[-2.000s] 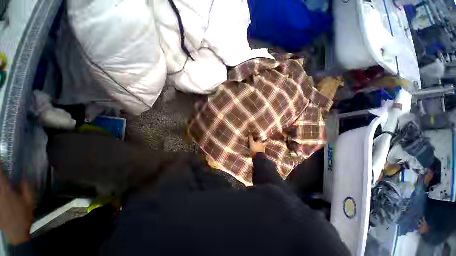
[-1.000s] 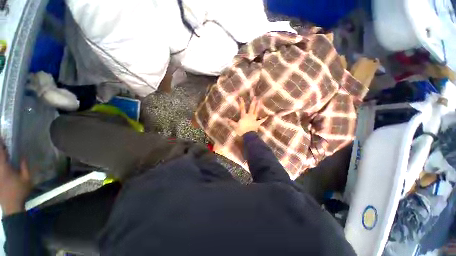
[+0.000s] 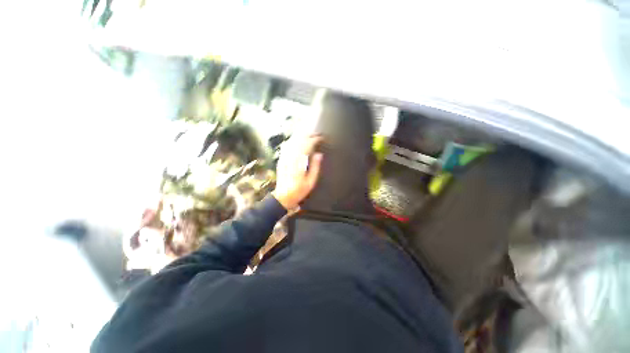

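The view is blurred and partly washed out. My left hand point(image 3: 297, 180) lies on the left thigh of my grey-brown trousers point(image 3: 347, 155), its thumb apart from the fingers. I see nothing held in it. My right hand is out of the picture. The white table point(image 3: 387, 52) crosses the top of the view. A small patch of brown patterned cloth point(image 3: 478, 338) shows at the bottom edge, right of my body; I cannot tell if it is the plaid cloth.
A blurred heap of mixed brown and white pieces point(image 3: 197, 214) lies to the left of my arm. Under the table edge are yellow-green parts point(image 3: 439, 182), a blue-green item point(image 3: 453, 156) and a white bar point(image 3: 411, 158). Pale blurred material point(image 3: 587, 276) is at the right.
The view has swung from the plaid cloth and white padded pile to my lap and the table. My left hand has left the table side and rests on my thigh; my right hand has gone out of view.
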